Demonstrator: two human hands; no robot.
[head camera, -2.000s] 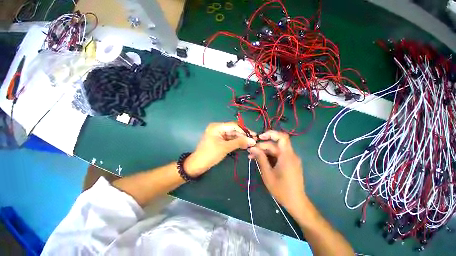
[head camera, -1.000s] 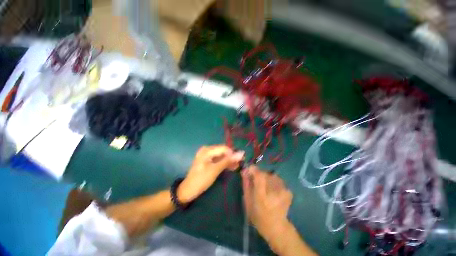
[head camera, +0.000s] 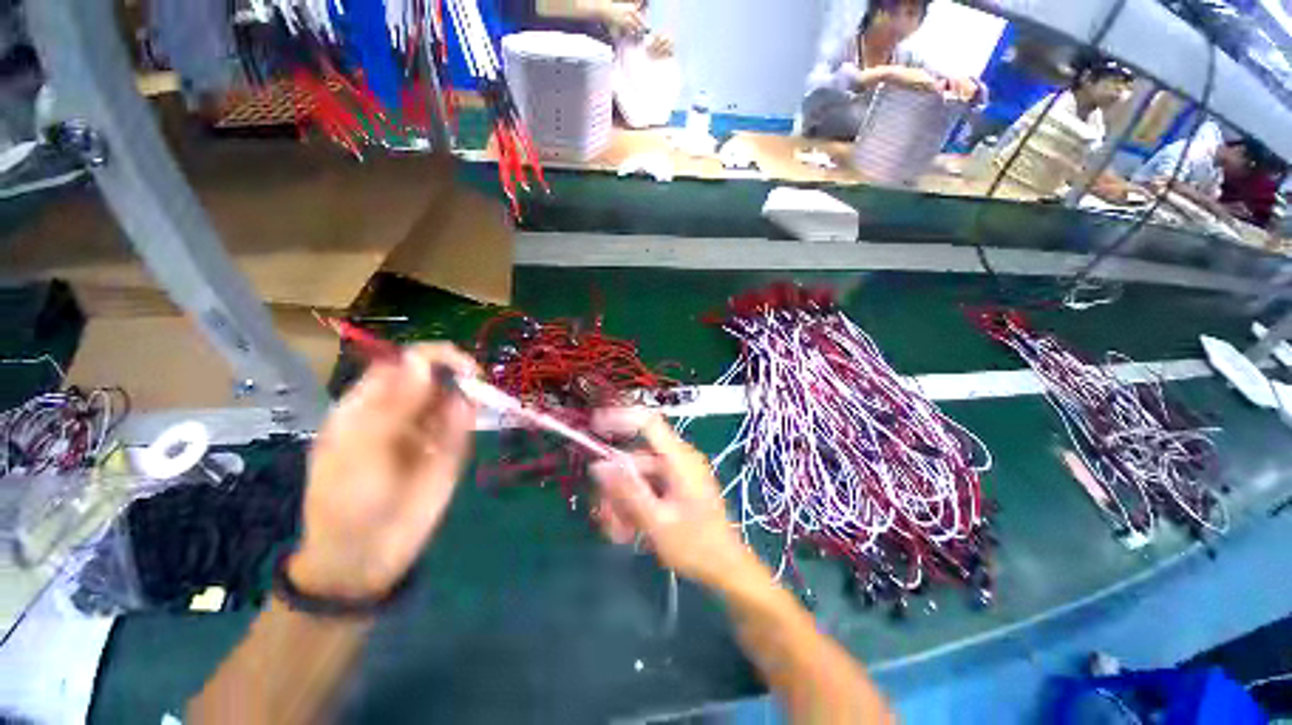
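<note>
My left hand (head camera: 383, 467), blurred, is raised in front of me, its fingers closed on a lead with a red end (head camera: 357, 337) and a small black piece. White leads (head camera: 531, 411) stretch from it to my right hand (head camera: 659, 496), whose fingers grip them. The pile of red leads (head camera: 567, 361) lies behind my hands on the green bench. The large bundle of white loops with red and black ends (head camera: 850, 425) lies right of my right hand. The heap of black sleeves (head camera: 220, 531) is left of my left hand.
A tape roll (head camera: 173, 449) and mixed wire coil (head camera: 57, 432) are at left. Open cardboard (head camera: 439, 234) stands behind a metal post (head camera: 184, 241). Leads (head camera: 425, 71) hang overhead. A smaller bundle (head camera: 1112, 404) lies right. People sit across the line, near a white block (head camera: 811, 214).
The view has tilted up, showing the hanging leads and people. My hands have moved apart, from fingertips together to stretching the white leads between them; my left hand is raised.
</note>
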